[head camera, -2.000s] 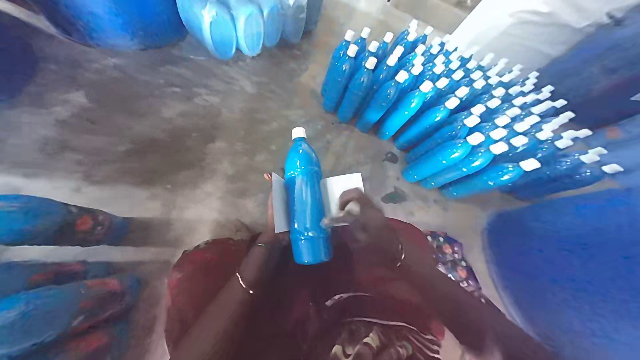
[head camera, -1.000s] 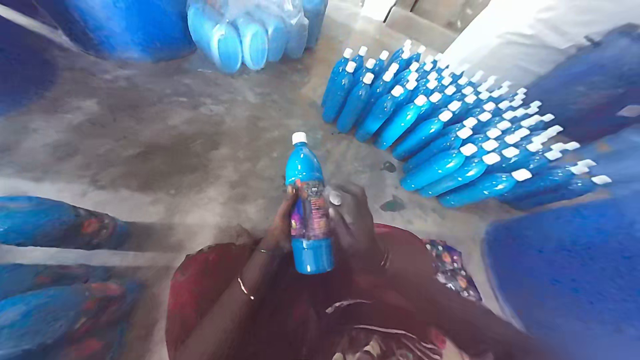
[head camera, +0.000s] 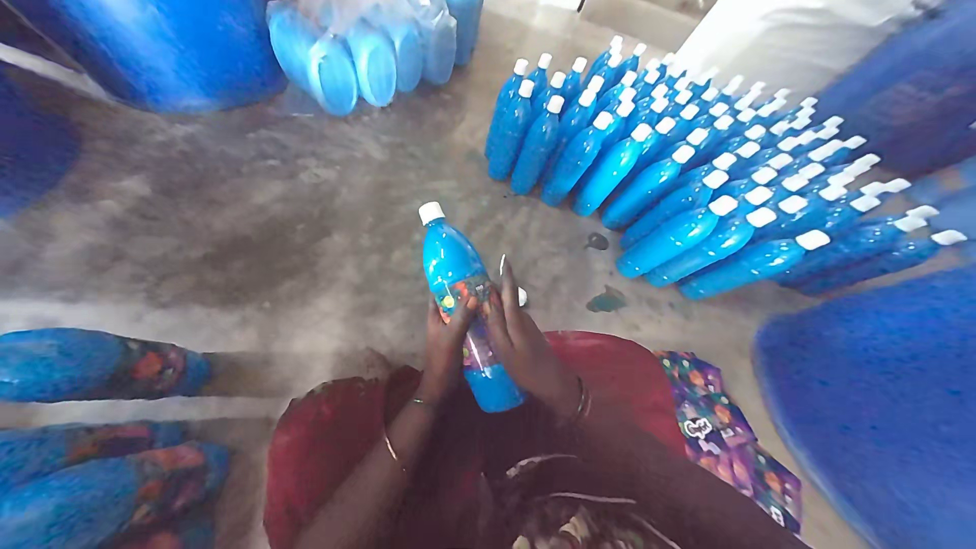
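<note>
A plastic bottle of blue liquid with a white cap is held tilted above my lap, its cap end leaning left. A colourful printed label is wrapped around its middle. My left hand grips the bottle's left side, thumb on the label. Flat along the right side lies my right hand, its fingers pressing on the label; a small white thing shows behind those fingers. Printed labels lie in a pile at the right of my lap.
Rows of white-capped blue bottles stand on the floor at the upper right. Labelled blue bottles are at the left. Bagged blue bottles and a blue drum are at the upper left. Another large blue container is at the right.
Two seconds ago a white sheet was behind an unlabelled bottle; a second ago the printed label was around it. Since then the bottle has tilted, its cap to the left.
</note>
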